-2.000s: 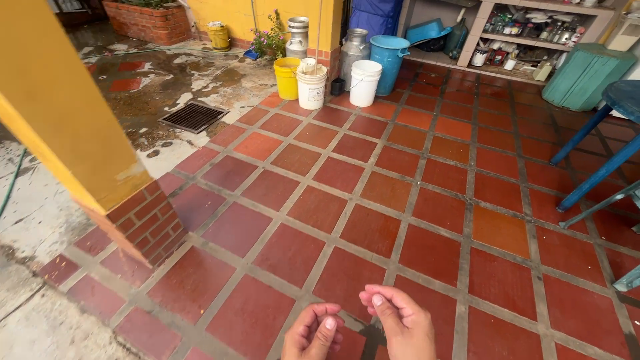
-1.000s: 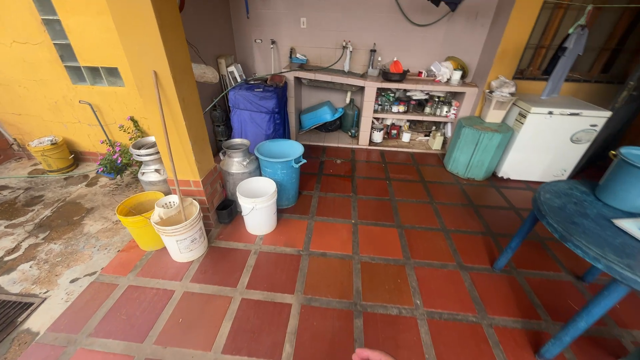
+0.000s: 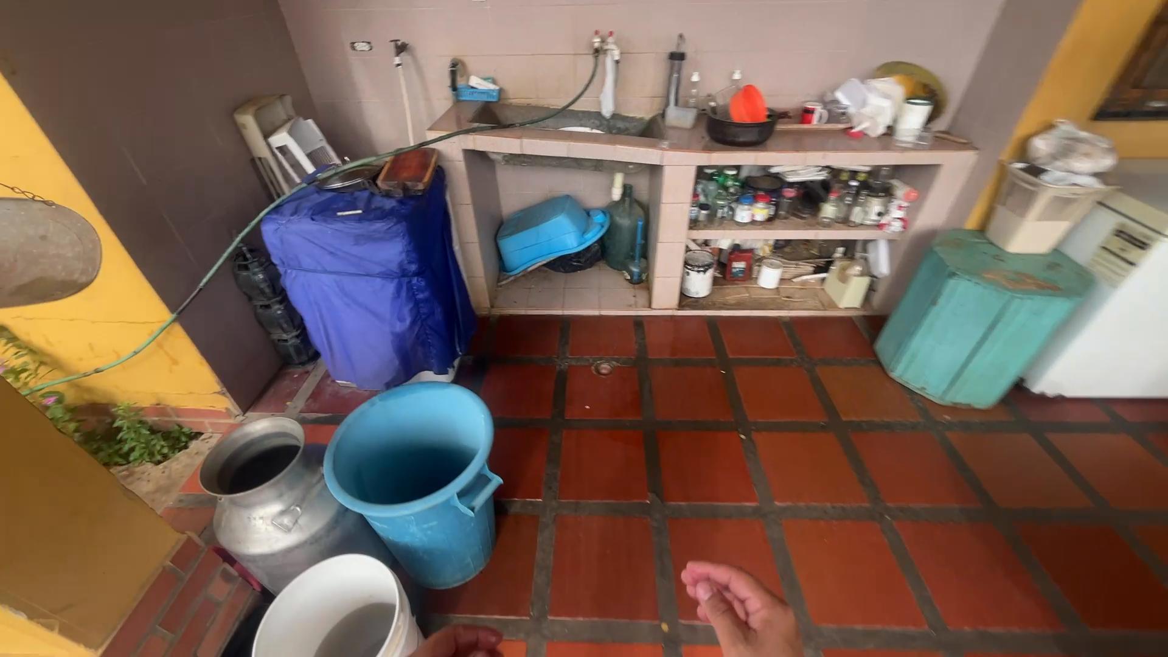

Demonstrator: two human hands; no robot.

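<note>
My right hand (image 3: 744, 607) is low in the view, right of the middle, over the red floor tiles, with fingers loosely curled and nothing in them. Only the fingers of my left hand (image 3: 461, 641) show at the bottom edge, beside a white plastic bucket (image 3: 394, 602); whether it touches the bucket or holds anything is hidden. Behind that bucket stand a large blue plastic tub (image 3: 429, 529) with a side handle and a metal milk can (image 3: 283, 529), both upright with open tops.
Ahead are a tiled counter (image 3: 584, 144) with a sink, a green hose (image 3: 219, 260), shelves of jars (image 3: 762, 208) and a blue basin (image 3: 547, 228). A blue-covered object (image 3: 365, 274) stands left; a green octagonal container (image 3: 981, 315) and white chest freezer (image 3: 1109, 301) stand right.
The view has swung up from the floor and come nearer to the sink counter. Both hands showed together over the tiles two seconds ago; now the left is mostly out of frame.
</note>
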